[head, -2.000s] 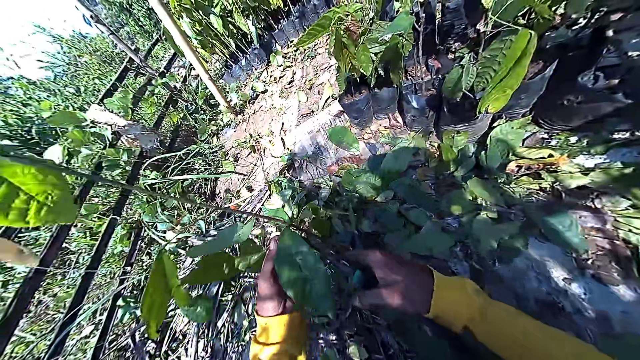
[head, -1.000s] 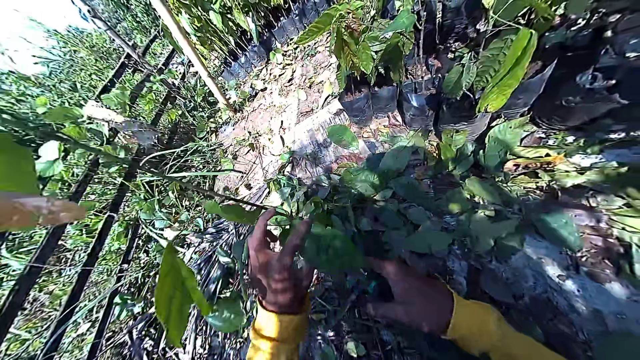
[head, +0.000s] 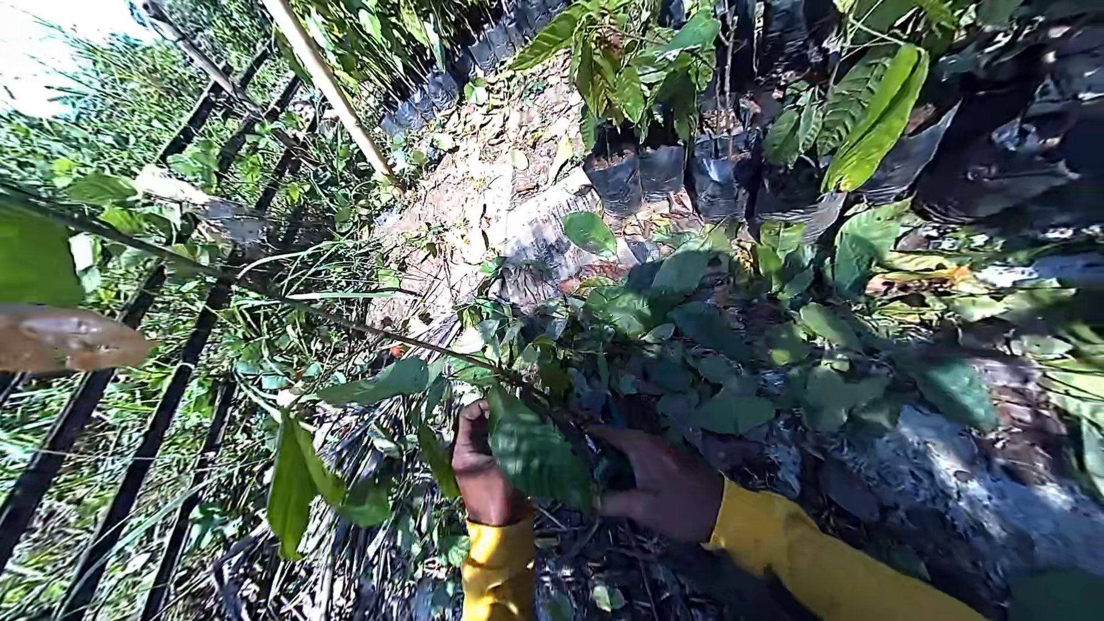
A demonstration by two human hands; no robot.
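A long plant stem (head: 345, 321) with large green leaves runs from the upper left down to my hands at the lower middle. My left hand (head: 485, 470), in a yellow sleeve, is at the stem's near end, its fingers bent and partly behind a broad green leaf (head: 539, 448). Just right of that leaf, my right hand (head: 660, 483) is curled around something dark at the plant's base; leaf and shadow hide what it is. Whether the left fingers pinch the stem cannot be made out.
Seedlings in black plastic grow bags (head: 716, 177) stand at the upper right, with more bags (head: 431, 95) at the top. A dark metal fence (head: 164, 414) runs along the left, near a pale pole (head: 332, 90). Low leafy plants (head: 716, 345) spread right of the hands.
One second ago my left hand was raised with its fingers spread over the leaves; now it is lower and partly behind the broad leaf. The right hand stays near the same place.
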